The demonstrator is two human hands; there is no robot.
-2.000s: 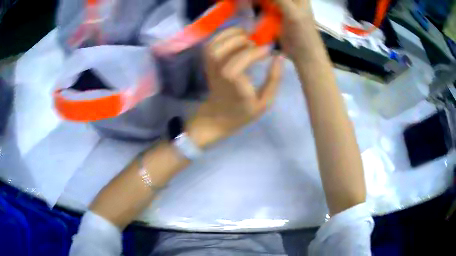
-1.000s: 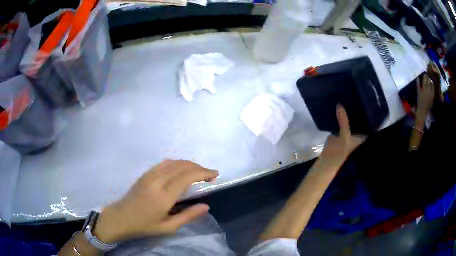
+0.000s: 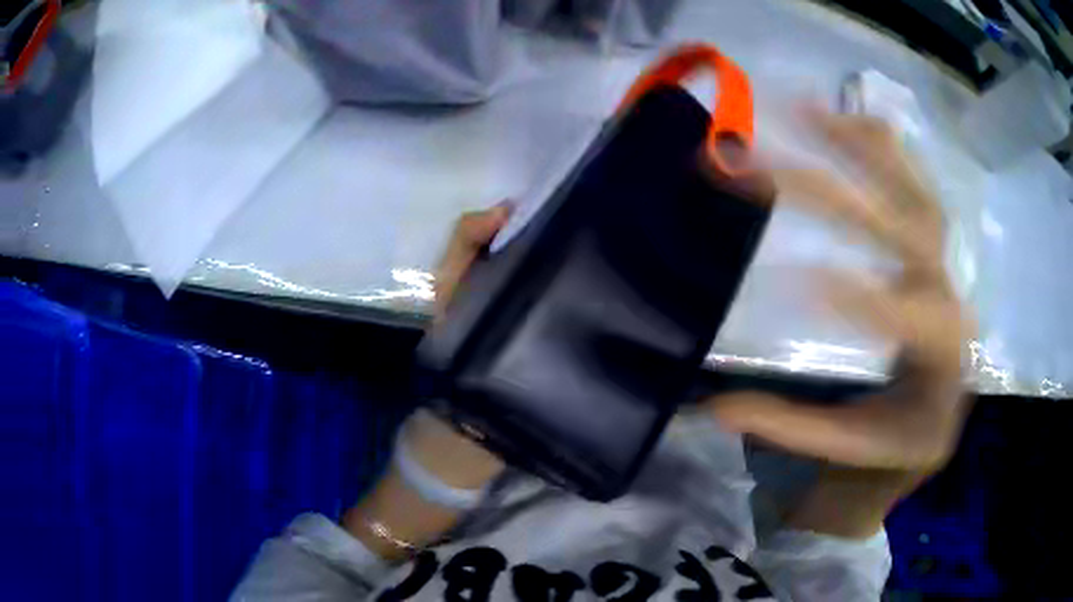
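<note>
A black power bank (image 3: pixel 612 282) is held up tilted over the bench's near edge. Its orange carry strap (image 3: pixel 735 100) loops out at its upper end. My left hand (image 3: pixel 468 253) holds it from its left side and from behind, mostly hidden by the unit. A strip of a white surface shows along the unit's upper left side. My right hand (image 3: pixel 882 223) is blurred, to the right of the unit, with fingers spread and nothing visible in it.
The white bench (image 3: pixel 388 165) runs across the view. Grey bagged units (image 3: pixel 400 47) stand at the back. A white sheet (image 3: pixel 200 129) lies at the left, near a partly visible orange strap. Blue crates (image 3: pixel 153 435) are below left. A small white item (image 3: pixel 880 100) lies back right.
The view has swung back left. The power bank has moved from the bench's right side to in front of me, now in my left hand. My right hand has come off it.
</note>
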